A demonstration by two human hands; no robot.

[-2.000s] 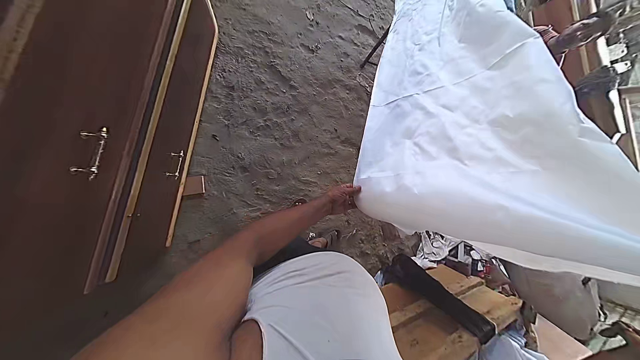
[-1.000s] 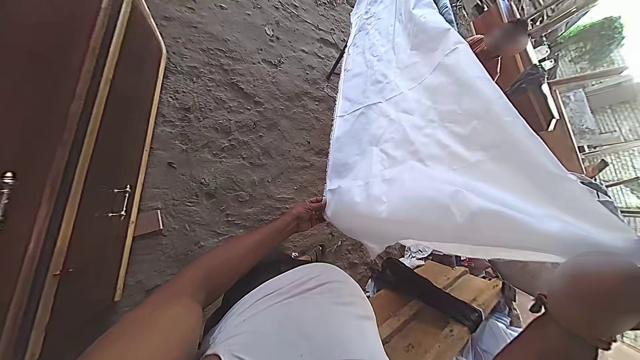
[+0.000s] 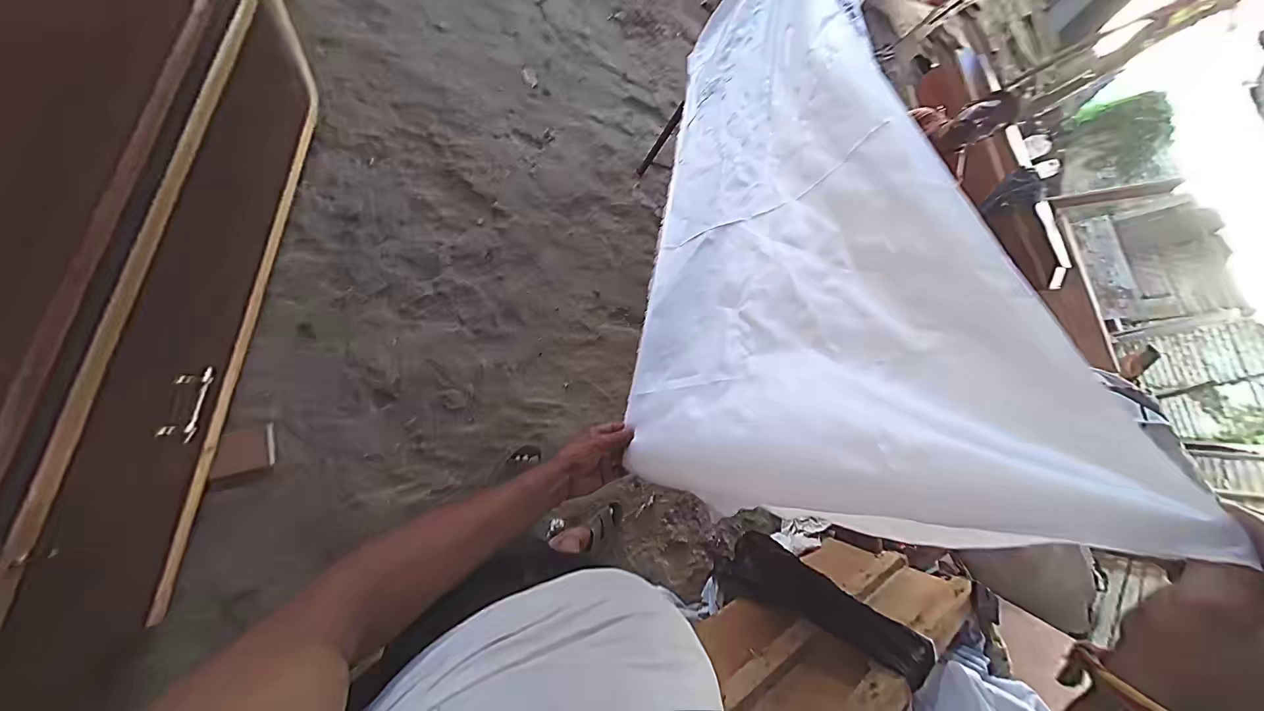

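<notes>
A large white cloth (image 3: 839, 316) is stretched out in front of me, creased, with seam lines across it. Its near left corner is pinched in my left hand (image 3: 592, 459), at the middle of the view. At the right edge, my right hand (image 3: 1246, 528) is partly cut off by the frame beside the cloth's near right corner; its fingers are too blurred and cropped to make out. The cloth's far end runs out of view at the top.
Dark brown wooden doors with metal handles (image 3: 202, 405) stand at the left. A small wooden block (image 3: 242, 452) lies on the bare earth ground. Near me is a wooden pallet (image 3: 760, 652) with a black bundle (image 3: 829, 602) on it. Another person (image 3: 963, 123) is at the upper right.
My right arm has come into view at the right since the oldest frame. The cloth has swung somewhat, and my left hand stays on its corner. The view has shifted slightly.
</notes>
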